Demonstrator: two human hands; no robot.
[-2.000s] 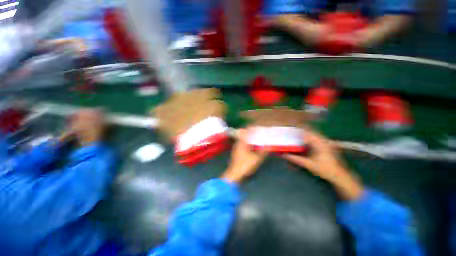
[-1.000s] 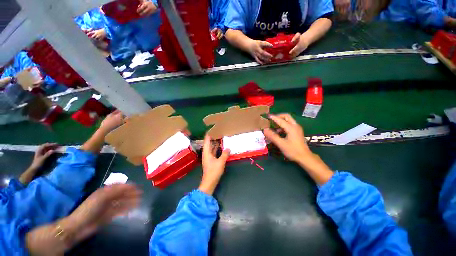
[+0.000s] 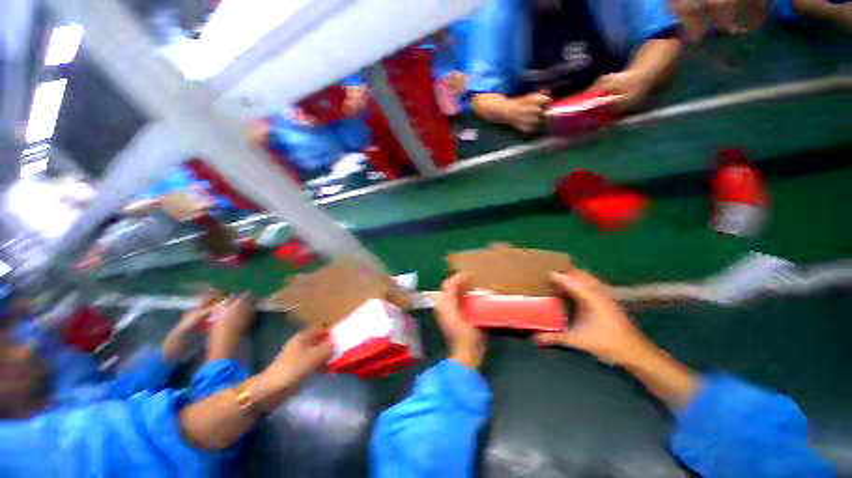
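Observation:
An open red carton (image 3: 516,313) is held upright between my hands at the near edge of the belt. Its brown cardboard lid (image 3: 509,270) stands up at the back. My left hand (image 3: 460,322) grips the carton's left end. My right hand (image 3: 590,320) grips its right end, with fingers at the lid's right corner. The picture is blurred, and I cannot tell what is inside the carton. Just left, a stack of open cartons (image 3: 376,341) shows white on top and brown lids up.
Another person's hand (image 3: 304,359) touches the stacked cartons from the left. Red cartons (image 3: 605,201) lie on the green belt (image 3: 448,215). White paper (image 3: 759,277) lies on the belt rail. A grey-white post (image 3: 271,187) slants down at left. Across the belt, a person holds a red carton.
The view has turned and blurred, shifting the scene right. The white layer seen in my carton is no longer distinct; red shows there. The neighbour's hand has moved to the stacked cartons.

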